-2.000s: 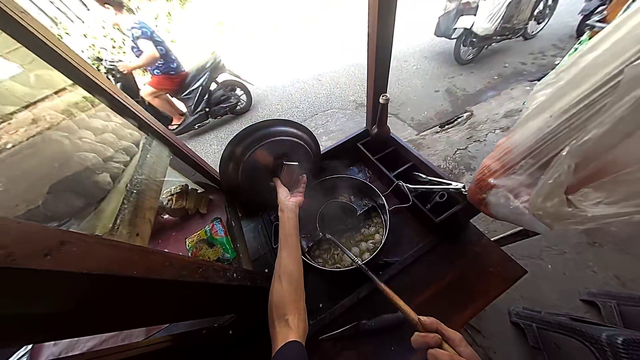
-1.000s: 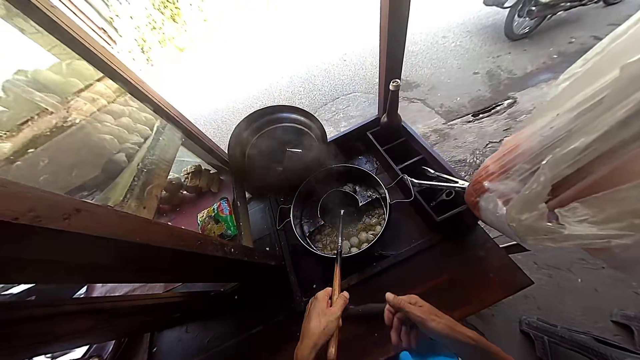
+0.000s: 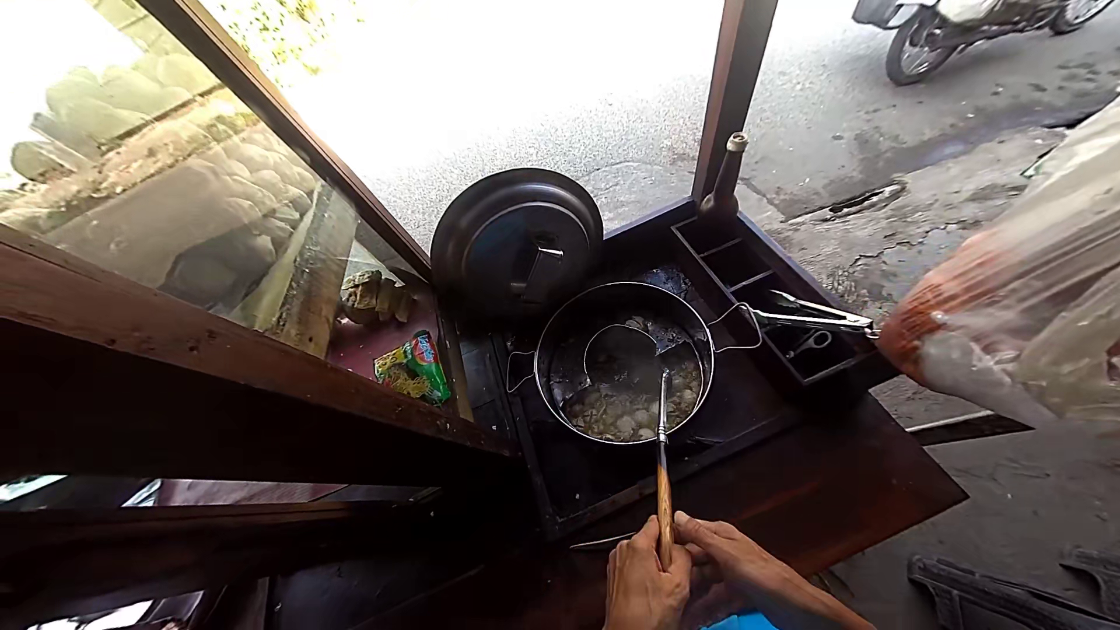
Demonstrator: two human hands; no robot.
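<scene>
Both my left hand (image 3: 646, 579) and my right hand (image 3: 735, 560) are at the wooden handle (image 3: 665, 503) of a long metal utensil, low in the view. My left fingers wrap its end, while my right hand touches it from the other side. The utensil reaches into a round metal pot (image 3: 560, 420) of broth with pale round pieces (image 3: 626, 424). A dark ring-shaped edge shows in the pot; whether it belongs to the utensil I cannot tell. Behind the pot, a large round lid (image 3: 481, 236) leans upright, its handle facing me.
A divided wooden box (image 3: 748, 280) at the right holds metal tongs (image 3: 809, 322), beside a dark bottle (image 3: 724, 179). A filled plastic bag (image 3: 1006, 324) hangs at the right. Left stand a glass-sided wooden frame (image 3: 219, 350) and a green packet (image 3: 424, 363). A motorcycle (image 3: 927, 39) is on the road.
My left hand has left the lid and come down to the utensil's handle. My right hand held that handle at first, was off it one second ago, and now touches it again.
</scene>
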